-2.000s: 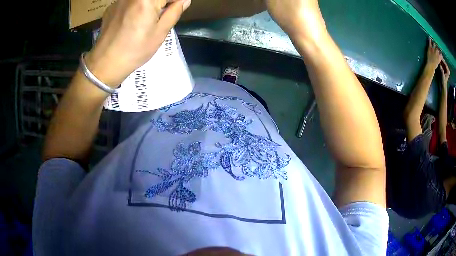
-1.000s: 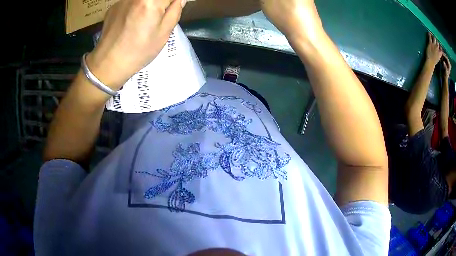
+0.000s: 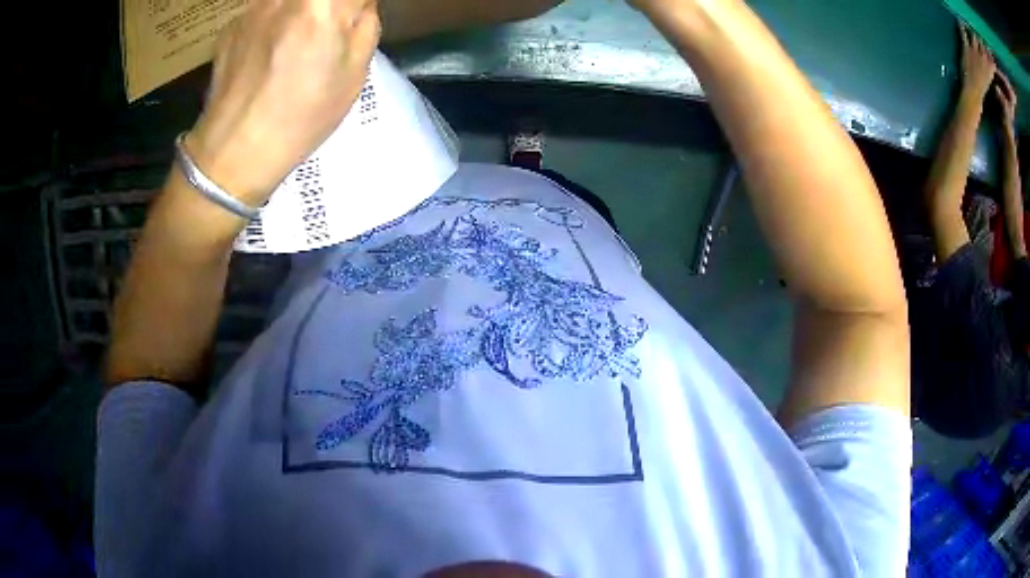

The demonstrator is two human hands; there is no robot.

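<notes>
My left hand [image 3: 296,79], with a silver bangle at the wrist, is closed on a curled white barcode label sheet [image 3: 359,181]. The sheet hangs below the hand, over the front of my shirt, with rows of black barcodes on it. A brown carton [image 3: 175,40] with dark print shows at the top left, behind my left hand and cut off by the top edge. My right forearm reaches up to the top edge. My right hand is almost wholly cut off there, so its fingers are hidden.
The green bench [image 3: 836,57] with a worn metallic edge runs along the top to the right. Another person's hands [image 3: 980,73] rest at its far right edge. A slatted rack [image 3: 102,260] stands at left. Blue crates [image 3: 960,525] are at the lower right.
My right arm has moved up and right, taking the hand mostly out of view. The carton has shifted left and slightly down in view. The sheet has stayed in my left hand.
</notes>
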